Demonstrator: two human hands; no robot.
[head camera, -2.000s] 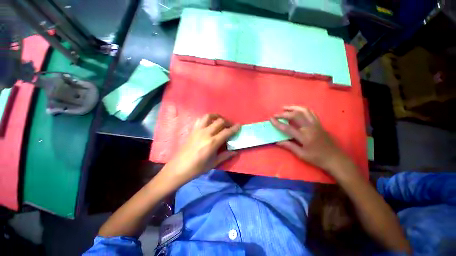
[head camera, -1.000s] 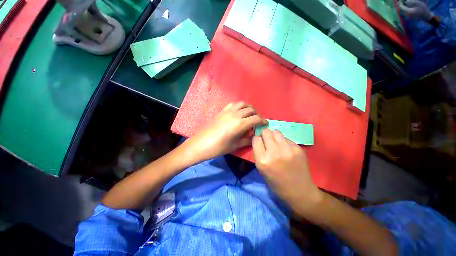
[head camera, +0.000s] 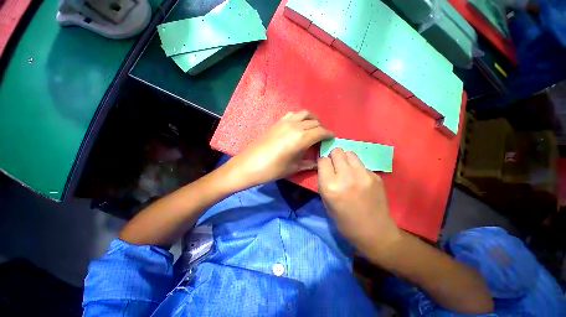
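A green sheet (head camera: 376, 156) with tiny holes lies low over the near part of the red foam mat (head camera: 298, 80). My left hand (head camera: 290, 146) pinches its left end with the fingertips. My right hand (head camera: 350, 186) is closed at the same left corner, its fingertips touching my left fingertips and the sheet. The fingers hide that corner, and I cannot tell if a liner is between them. Whether a metal plate lies under the sheet cannot be seen.
Covered plates (head camera: 397, 52) with green tops stand in a close row along the mat's far side. A loose sheet stack (head camera: 214, 34) lies fanned on the dark bench at the left. Packed sheet bundles (head camera: 448, 32) lie beyond the mat. A curved green surface (head camera: 68, 93) is at far left.
The view has turned and shifted. My right hand has moved from the sheet's right end to its left corner, beside my left hand. Since one second ago the hands have hardly moved.
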